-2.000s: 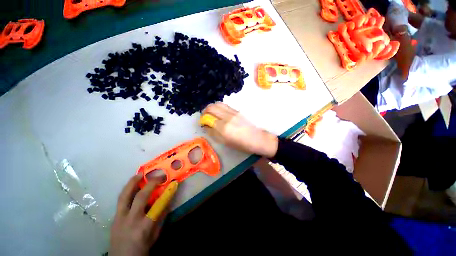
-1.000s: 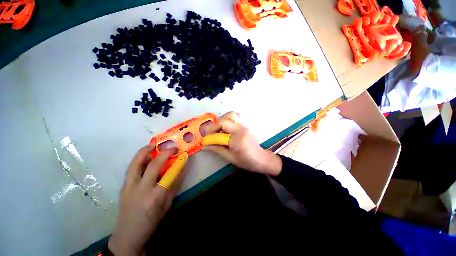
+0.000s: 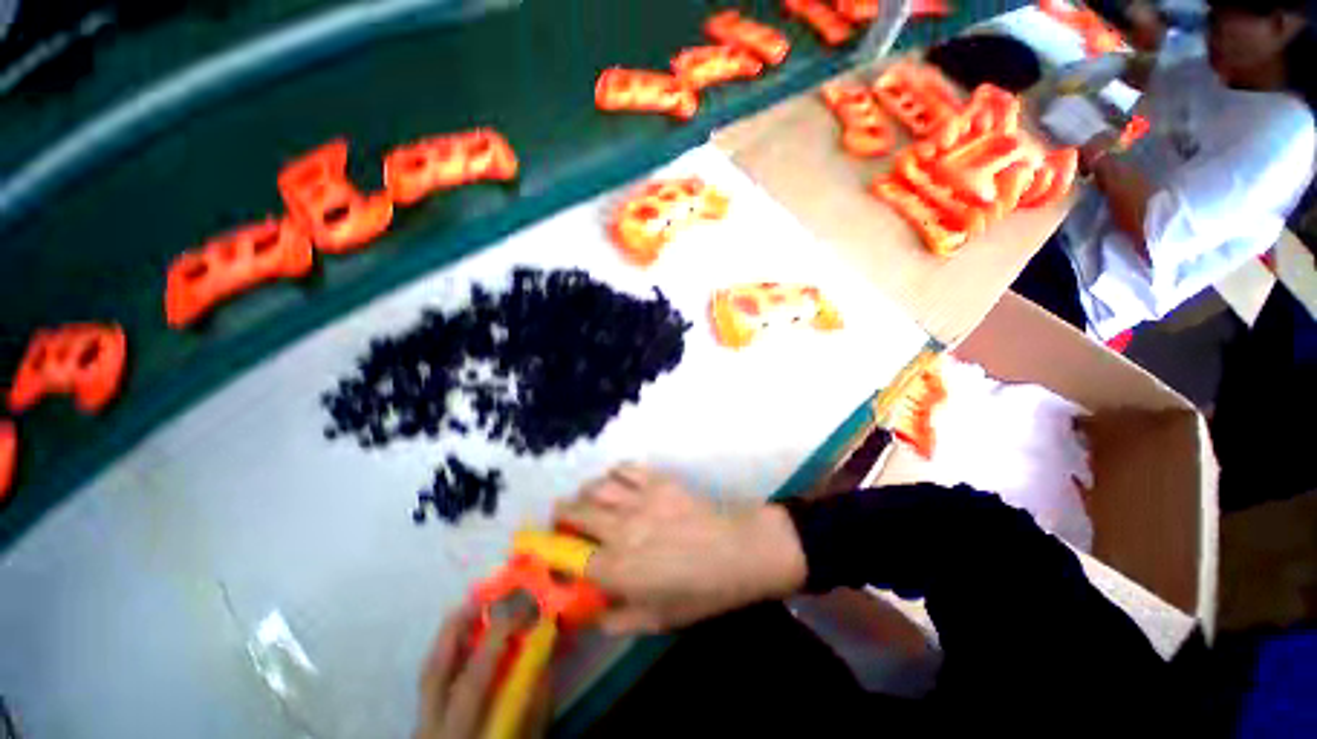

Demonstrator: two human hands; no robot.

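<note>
An orange plastic housing (image 3: 537, 585) is between my two hands at the table's near edge, partly hidden by fingers. My left hand (image 3: 484, 679), with a yellow finger cot, grips its left end and is cut off by the bottom edge. My right hand (image 3: 672, 556), also with a yellow cot, holds its right end. A large heap of tiny black pads (image 3: 578, 354) lies on the white table (image 3: 130, 606). A smaller cluster of pads (image 3: 459, 491) lies between the heap and my hands. The view is somewhat blurred.
Two orange housings lie at the table's right (image 3: 773, 311) and back (image 3: 667, 217). Several lie on the green conveyor (image 3: 238, 267). A pile of housings (image 3: 975, 166) rests on cardboard. An open carton (image 3: 1148, 477) with white lining stands right. A person in white (image 3: 1213, 173) sits beyond.
The view has tilted up, showing more conveyor. My right hand has gone from the table to the housing's right end since two seconds ago. The held housing is now more covered by my fingers.
</note>
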